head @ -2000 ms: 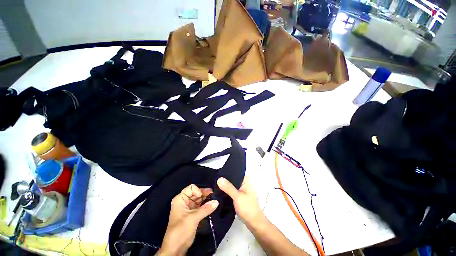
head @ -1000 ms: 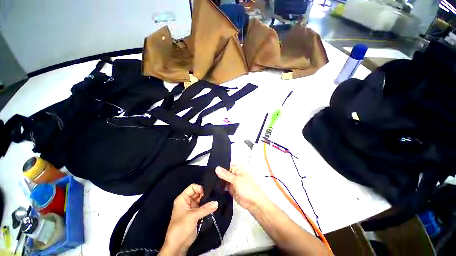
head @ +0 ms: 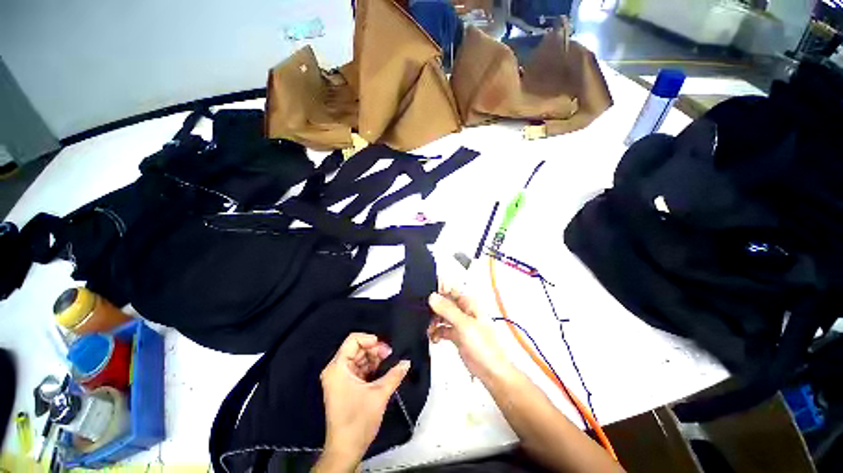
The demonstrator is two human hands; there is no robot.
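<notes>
A black bag [head: 305, 379] lies on the white table [head: 481, 369] at the front edge, with pale seam lines along its lower side. A black webbing strap [head: 421, 268] runs up from it towards other straps. My left hand [head: 359, 388] pinches the black fabric between thumb and fingers at the bag's right part. My right hand [head: 459, 328] holds the strap's right edge, a little above and to the right of my left hand. Its fingertips are partly hidden by the strap.
Black bags [head: 240, 268] lie at left, brown panels [head: 407, 83] at back, a black pile [head: 721, 231] at right. A green tool [head: 511, 214], orange cord [head: 545, 369] and red-black snips [head: 519, 266] lie right of my hands. A blue tray [head: 148, 383] stands left; a blue-capped bottle [head: 654, 109] stands back right.
My right hand has moved up and right along the strap, away from my left hand. My left hand still grips the fabric. The view has shifted right.
</notes>
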